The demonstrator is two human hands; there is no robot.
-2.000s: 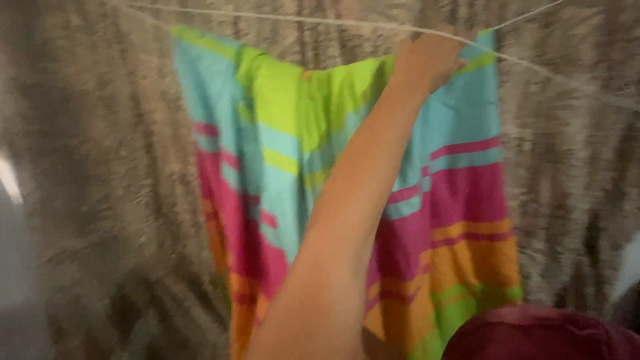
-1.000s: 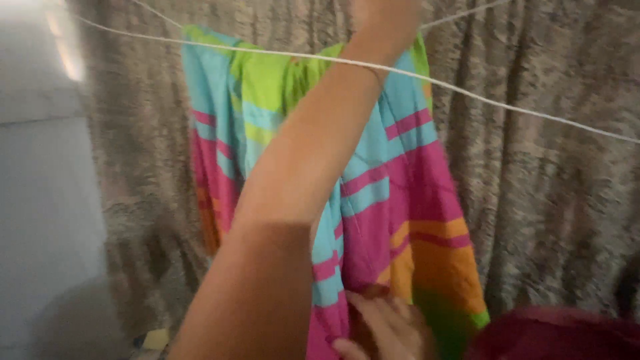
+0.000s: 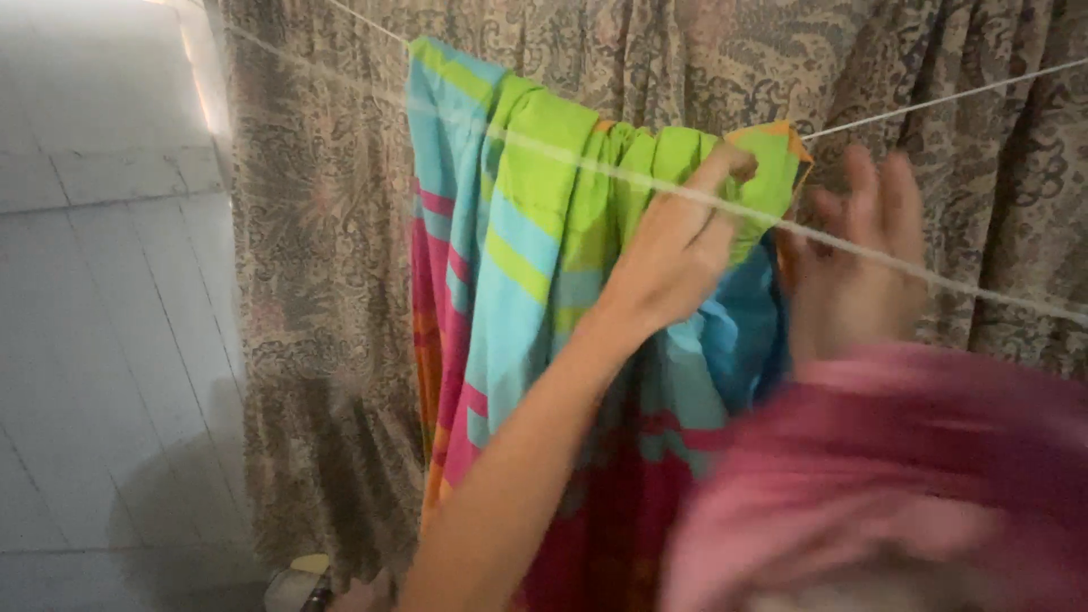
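A striped cloth (image 3: 518, 246) in lime green, light blue, magenta and orange hangs bunched over the rear white cord (image 3: 943, 100). My left hand (image 3: 680, 238) reaches up from below and grips the cloth's green upper edge near its right end, fingertips curled into the fabric. My right hand (image 3: 858, 255), blurred, is raised just right of the cloth with fingers apart and nothing seen in it. A blurred pink and maroon fabric (image 3: 884, 476) covers the lower right, below my right hand, and hides the forearm.
A nearer white cord (image 3: 892, 263) crosses in front of the cloth and my hands. Behind hangs a patterned brown curtain (image 3: 314, 255). A pale panelled wall (image 3: 102, 340) stands at the left. A small pale container (image 3: 293, 586) is at the bottom left.
My left hand has come down from the top of the view to the cloth's upper edge. My right hand, low by the cloth a second ago, is now raised at its right side.
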